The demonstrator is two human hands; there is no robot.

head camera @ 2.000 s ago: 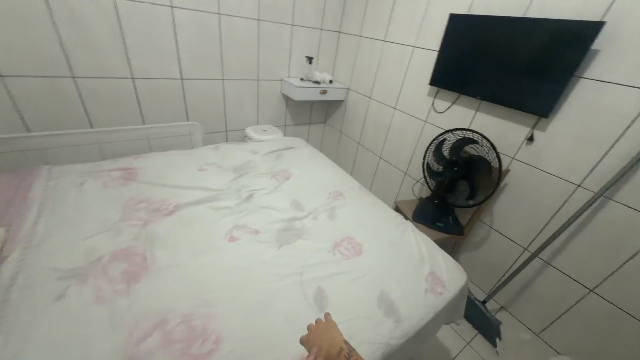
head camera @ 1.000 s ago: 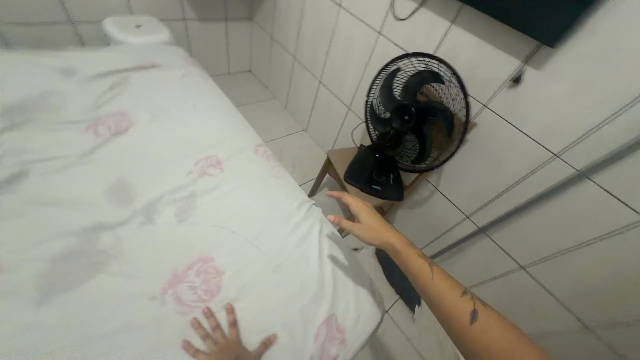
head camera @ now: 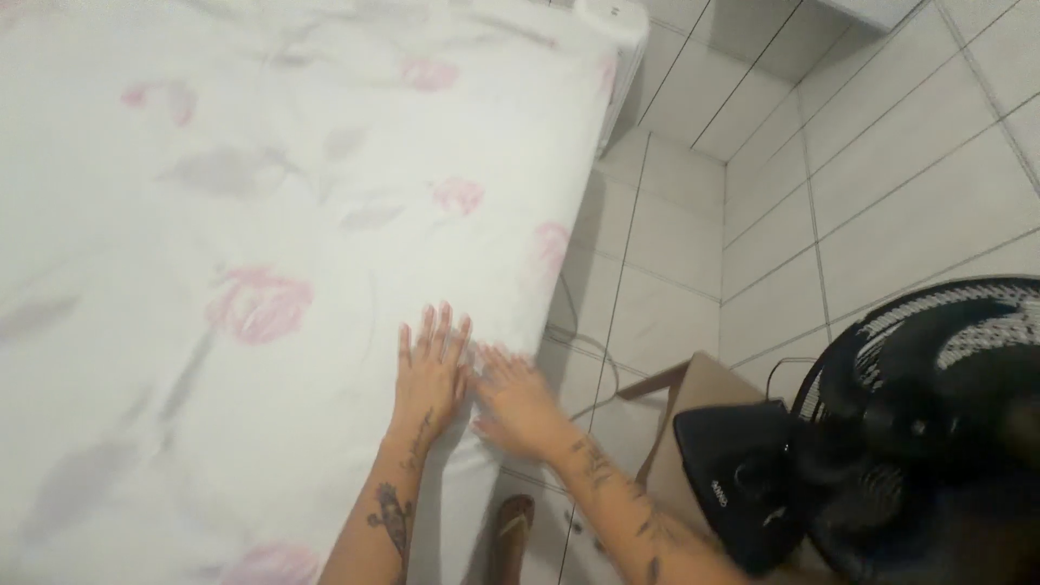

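A white fitted-looking bed sheet [head camera: 341, 244] with pink roses and grey leaves covers the bed. My left hand [head camera: 431, 374] lies palm down on it near the bed's right edge, fingers spread and nothing held. Just to its right, my right hand [head camera: 516, 398] rests on the sheet at that edge, slightly blurred, with its fingers extended over the cloth. The two hands are side by side and very close. Below them the sheet drops down the side of the mattress.
A black fan [head camera: 918, 422] stands on a brown stool or small table [head camera: 691, 406] at the right. A cable [head camera: 609, 366] runs over the tiled floor [head camera: 642, 219]. A white object [head camera: 621, 24] is at the bed's far corner. My foot [head camera: 512, 528] shows below.
My right hand has come from beyond the bed's edge, near the fan, onto the sheet beside my left hand. The view has swung a good deal.
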